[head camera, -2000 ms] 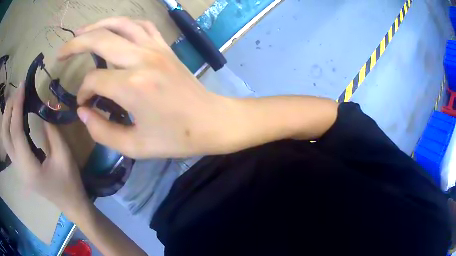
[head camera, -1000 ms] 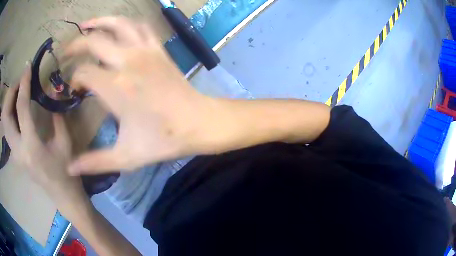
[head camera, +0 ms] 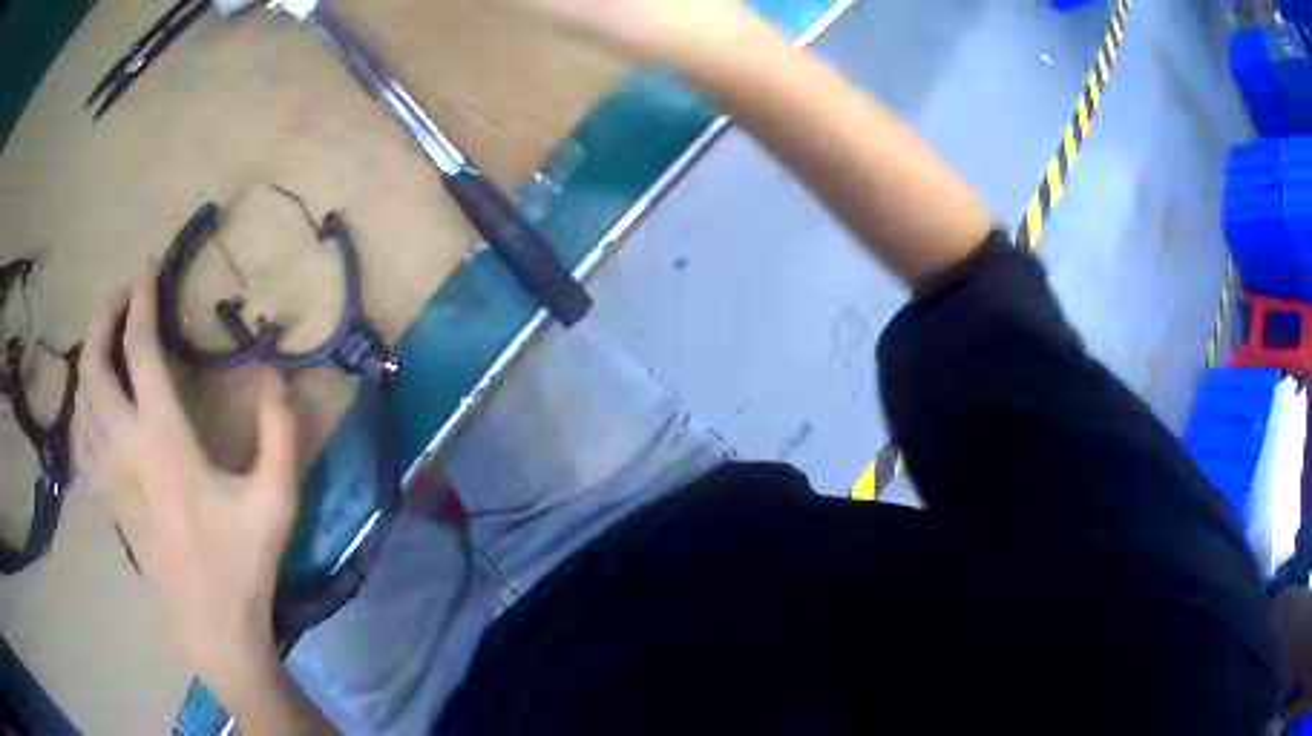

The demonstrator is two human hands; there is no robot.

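Note:
A black headphone yoke (head camera: 295, 357) lies on the tan cardboard, open ends away from me, with thin wires at its tips and a small black part inside its left curve. Its dark headband (head camera: 386, 460) curves down over the bench edge towards my lap. My left hand (head camera: 194, 467) holds the yoke's left side, fingers at its outer edge and thumb just below it. My right hand (head camera: 619, 17) is blurred and cut off by the top edge; its fingers are out of the picture. The hammer's black grip (head camera: 525, 252) lies across the bench edge, its pale head cut off at the top.
Black snips (head camera: 144, 61) lie on the cardboard (head camera: 87, 611) at the upper left. Another headphone frame (head camera: 43, 503) lies at the left edge, a thin dark piece (head camera: 127, 546) near it. Blue crates (head camera: 1266, 209) and a red stool (head camera: 1272, 334) stand on the floor at the right.
My right hand has moved away from the yoke, up to the top edge. My left hand stays at the yoke. The view has shifted, showing the snips and more of the hammer.

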